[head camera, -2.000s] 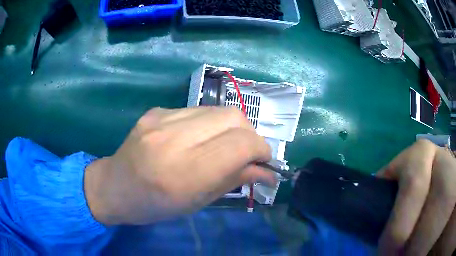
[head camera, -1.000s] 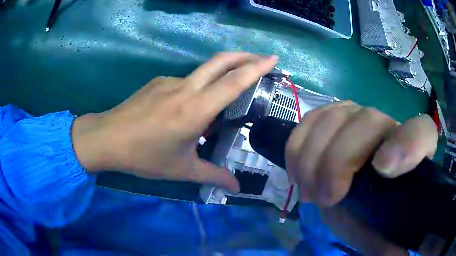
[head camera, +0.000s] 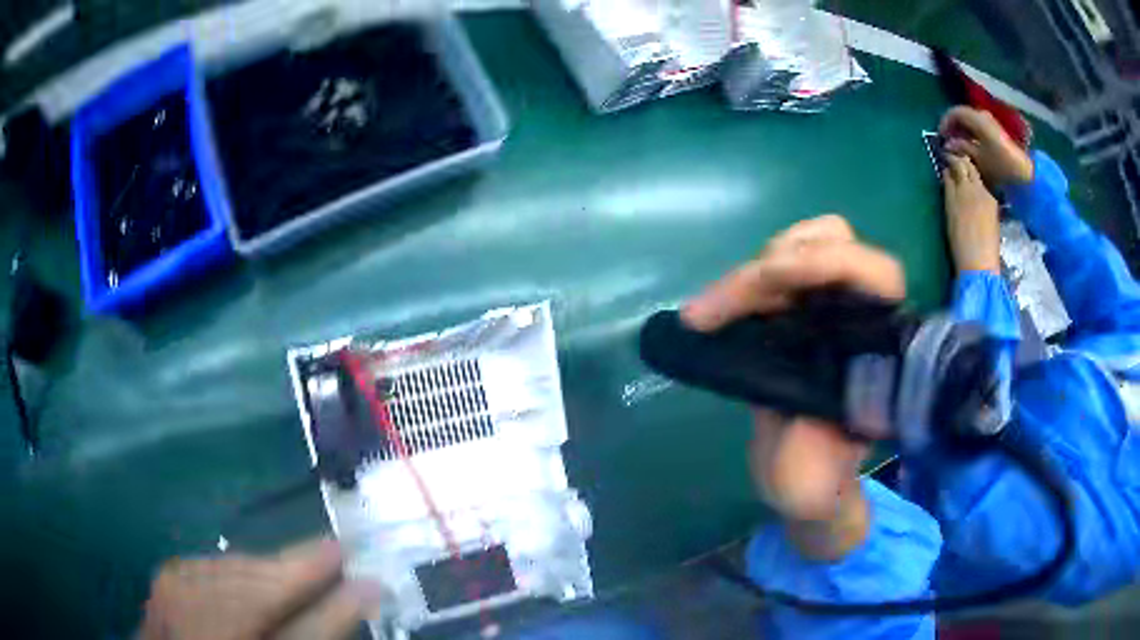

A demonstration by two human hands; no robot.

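The white housing shell (head camera: 531, 456) lies open on the green bench mat, with vent slots, a dark rectangular window and a dark rounded part at its upper left. A red wire (head camera: 403, 440) runs across it. My right hand (head camera: 813, 375) is wrapped around the black electric screwdriver (head camera: 763, 356), raised right of the housing; its cable loops down at the right. My left hand (head camera: 256, 594) is blurred and partly cut off at the bottom edge, its fingertips at the housing's lower left side. Whether they grip it cannot be told.
A blue bin (head camera: 215, 225) with small dark and shiny parts stands beside a clear bin (head camera: 375, 200) of black pieces at upper left. White housings (head camera: 650, 50) lie at the top. At right are another person's hands (head camera: 975, 181) and blue sleeves, near a red item (head camera: 1000, 115).
The view has swung right. The screwdriver in my right hand has come away from the housing, and my left hand has moved down to the housing's lower left. Another person's hands have come into view.
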